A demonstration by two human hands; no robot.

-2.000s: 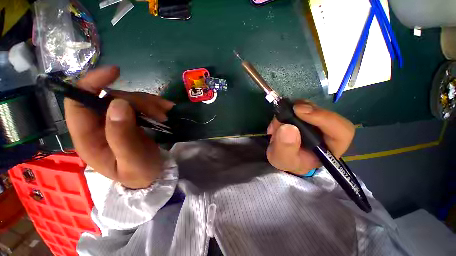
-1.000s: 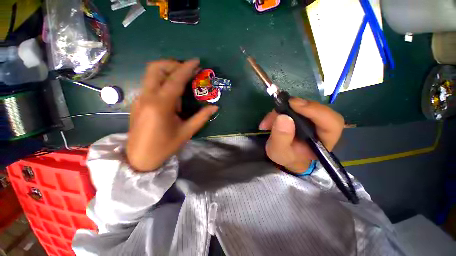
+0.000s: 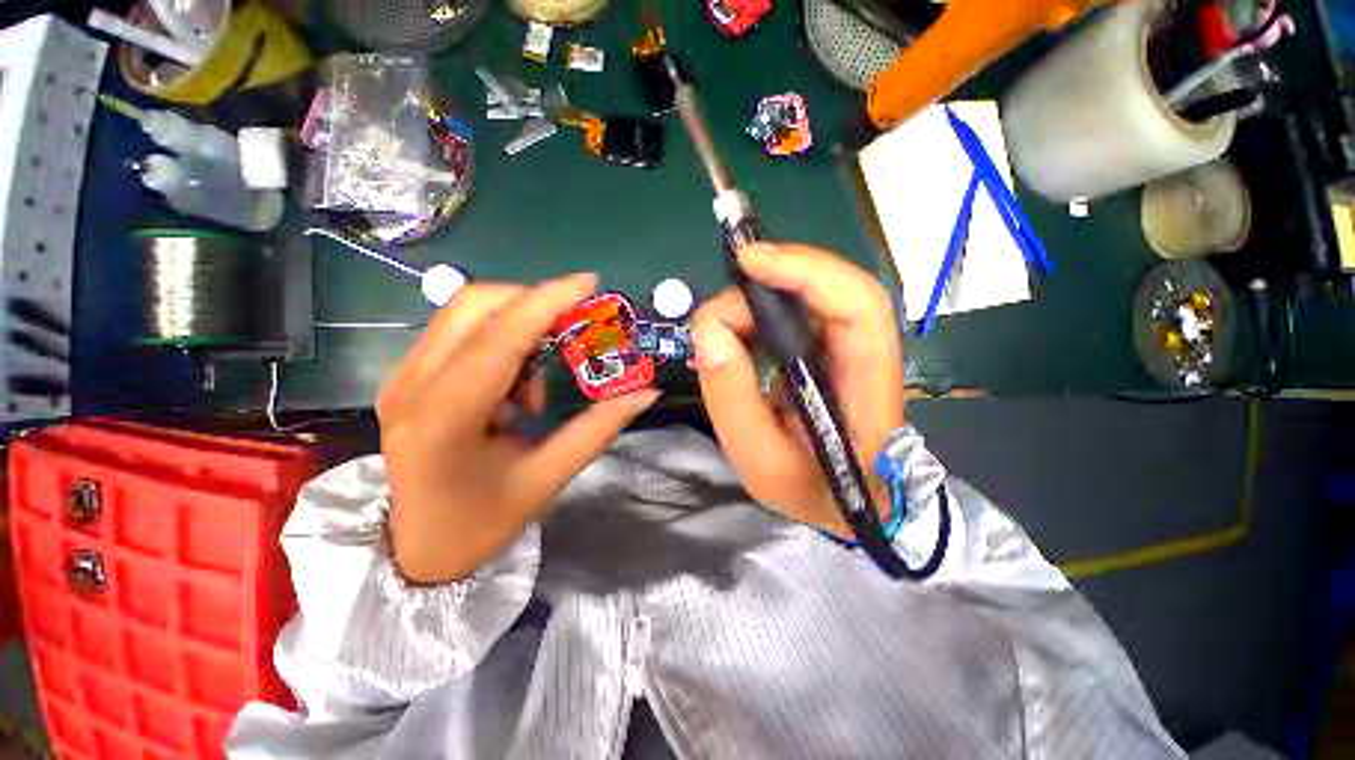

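Observation:
My left hand (image 3: 483, 423) holds the red watch housing (image 3: 612, 383) by its edges between thumb and fingers, its open side up with orange inside. The small dark blue circuit board (image 3: 664, 343) sticks out from the housing's right side, close to my right fingertips; whether they touch it I cannot tell. My right hand (image 3: 795, 379) holds the black soldering iron (image 3: 810, 401), its metal barrel pointing up and away from the housing. A white disc (image 3: 672, 299) lies on the mat just above the board.
Solder wire spool (image 3: 193, 288) and bag of small parts (image 3: 364, 156) are at left. A display module (image 3: 632, 141) and another small housing (image 3: 780, 125) lie above. Blue sticks (image 3: 999, 186) on paper (image 3: 910, 178), an orange tool (image 3: 966, 57) and parts dish (image 3: 1184, 324) are right. Red case (image 3: 164, 594) is lower left.
The tweezers in my left hand are gone from it; it has taken hold of the housing. My right hand has moved left beside the board, with the iron's tip higher. The view has widened.

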